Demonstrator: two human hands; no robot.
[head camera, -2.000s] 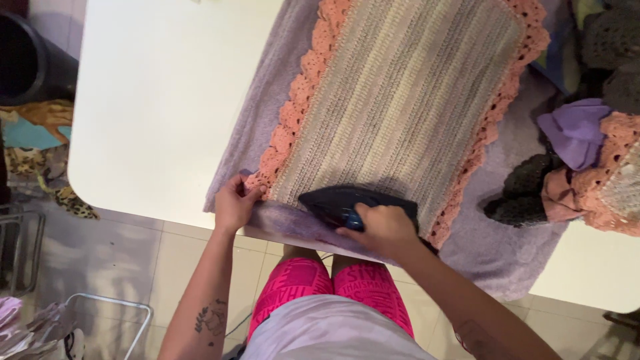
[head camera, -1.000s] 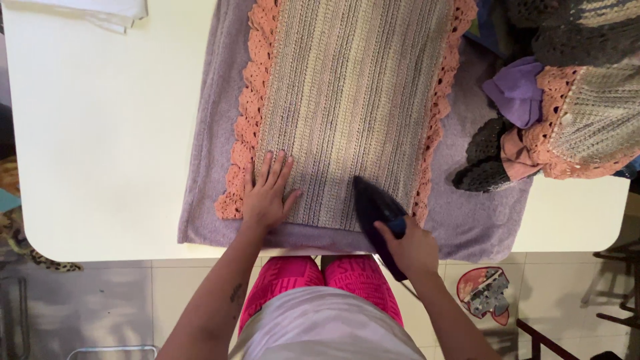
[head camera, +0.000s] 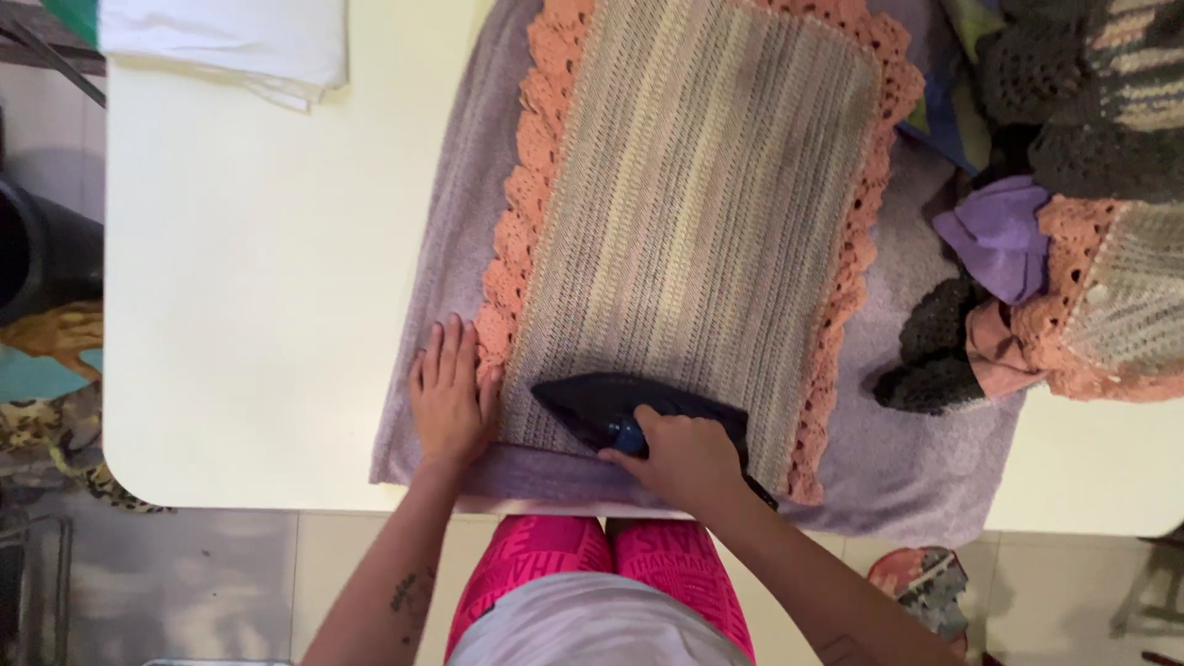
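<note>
A striped crocheted textile (head camera: 694, 213) with a scalloped coral border lies flat on a purple towel (head camera: 925, 481). My right hand (head camera: 689, 458) grips the handle of a dark clothes iron (head camera: 601, 402), which rests on the piece's near end, its pointed tip facing left. The soleplate is hidden beneath it. My left hand (head camera: 453, 393) lies palm down at the near left corner, fingers spread a little over the coral border and the towel, holding nothing.
The white table (head camera: 259, 277) has a rounded near left corner. Folded white cloth (head camera: 227, 42) lies at its far left. On the right are more crocheted pieces (head camera: 1128, 287) and a purple cloth (head camera: 999, 236). A dark bin (head camera: 46, 250) stands beyond the left edge.
The iron has turned from pointing away from me to pointing left. My left hand has moved from the striped part to the left border corner.
</note>
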